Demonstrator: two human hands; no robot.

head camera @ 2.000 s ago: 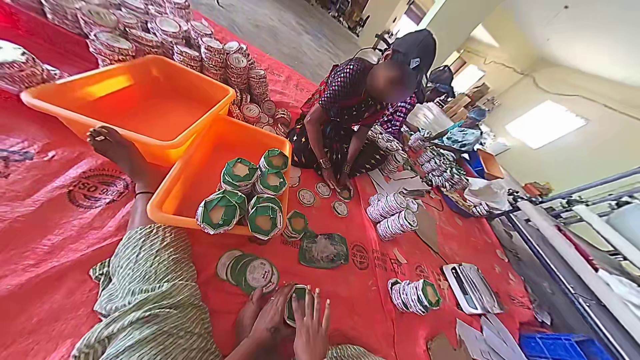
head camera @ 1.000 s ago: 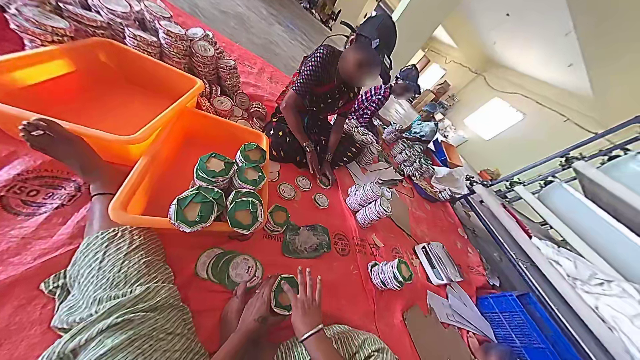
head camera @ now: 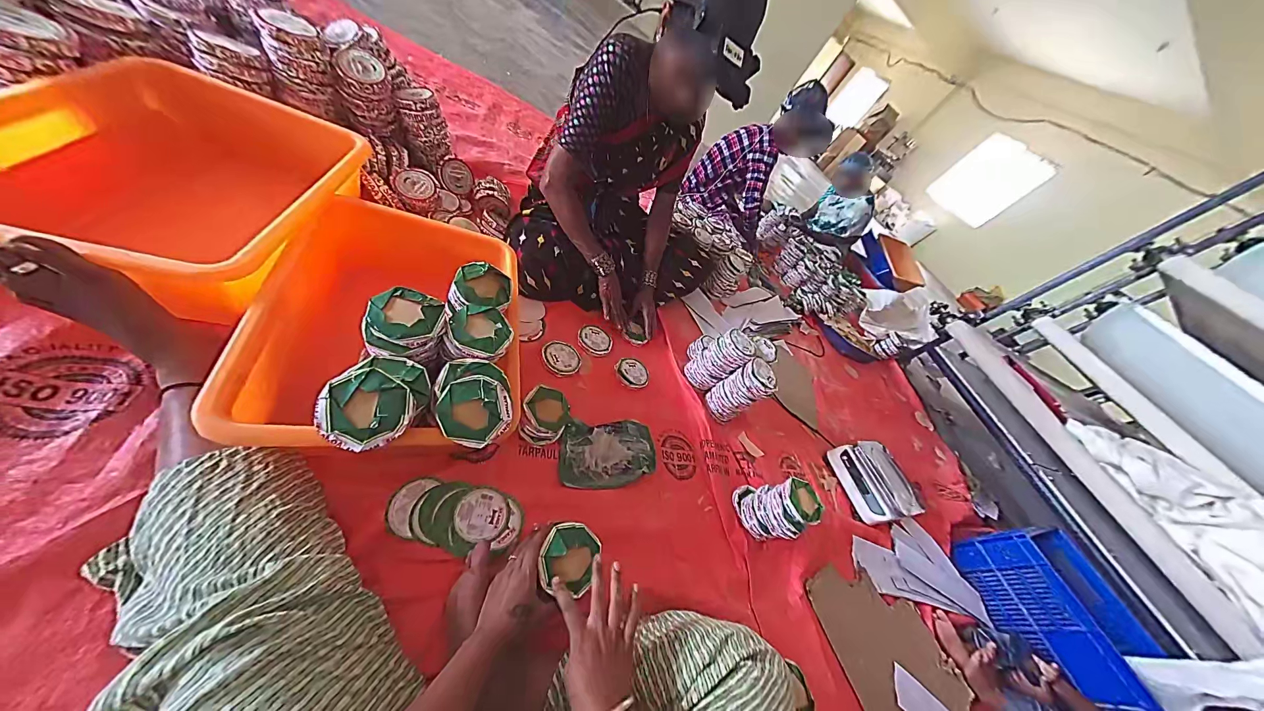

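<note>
A round pack with a folded green top point(head camera: 570, 560) stands on the red sheet between my hands. My left hand point(head camera: 512, 592) presses against its left side, fingers together around the edge. My right hand point(head camera: 598, 632) has spread fingers, with fingertips touching the pack's lower right rim. Beside my left hand, a row of round green-edged labels point(head camera: 484, 515) lies overlapped. Farther off are a short stack of green-topped discs point(head camera: 544, 413) and a dark green plastic piece point(head camera: 606, 454). Several similar packs point(head camera: 373, 400) stand in the orange tub point(head camera: 222, 427).
A second orange tub point(head camera: 197, 259) overlaps the first at left. Wrapped disc stacks point(head camera: 360, 79) stand behind. Ahead, a co-worker point(head camera: 622, 168) bends over loose discs point(head camera: 595, 340). At right are a digital scale point(head camera: 874, 481), cardboard point(head camera: 879, 632), a blue crate point(head camera: 1037, 592) and another person's hands point(head camera: 997, 662).
My right hand has moved off the pack's top to its lower right edge, with its fingers spread, so the green top shows more fully. The view has shifted to the right.
</note>
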